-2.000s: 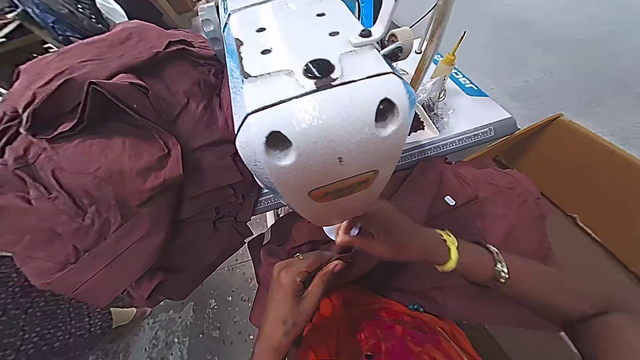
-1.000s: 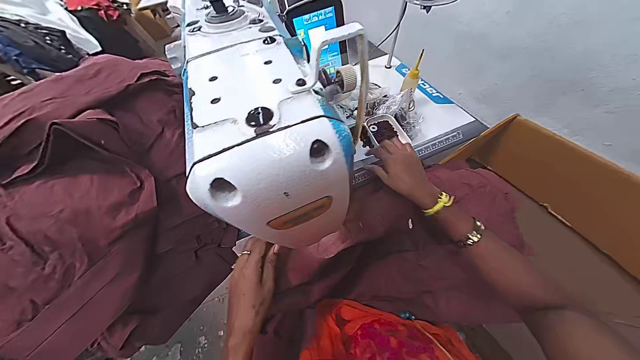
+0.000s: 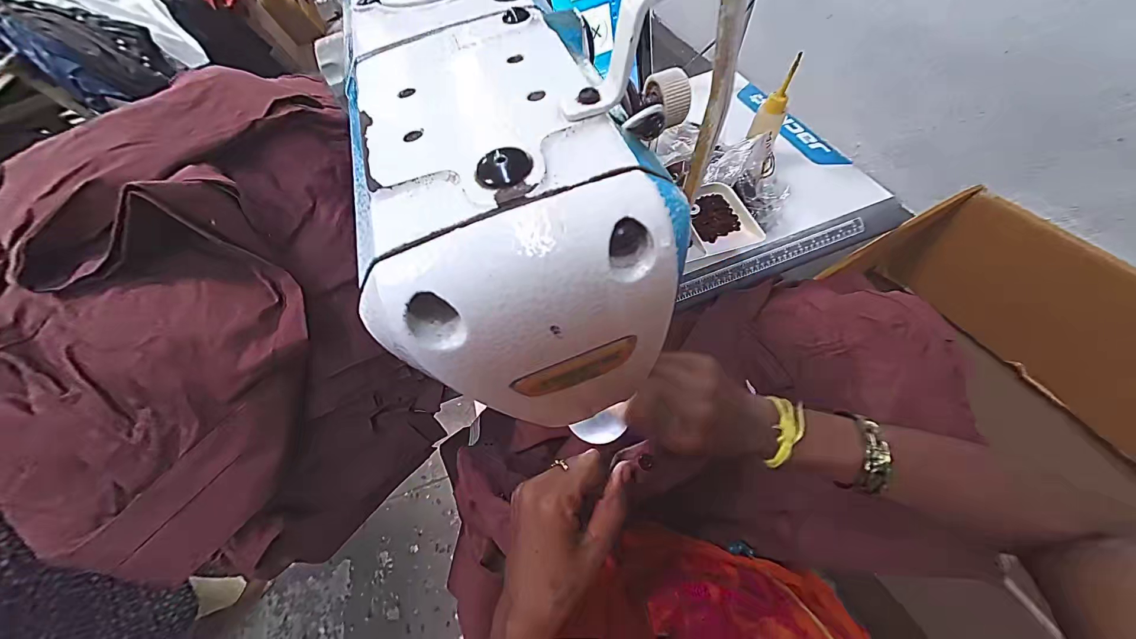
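Note:
A white industrial sewing machine head (image 3: 524, 293) fills the middle of the view and hides the needle area. Just below its front end, my left hand (image 3: 564, 524) pinches the maroon cloth (image 3: 484, 497) between thumb and forefinger. A small dark round thing, possibly a button, shows by the thumb tip. Close to the machine's lower right edge is my right hand (image 3: 697, 408), blurred, its fingers curled; whether it holds anything cannot be seen. A small lit white disc (image 3: 599, 426) shows between the machine and my hands.
A white tray of small dark pieces (image 3: 723, 222), a yellow-tipped bottle (image 3: 770, 111) and plastic bags lie on the table at the right, behind a ruler strip (image 3: 772, 257). A cardboard box (image 3: 1038, 311) stands at the right. Heaped maroon cloth (image 3: 160, 355) covers the left side.
My right hand has come back from the tray, where it was a second ago, to beside my left hand under the machine head. My left hand has moved right, to a pinch on the cloth.

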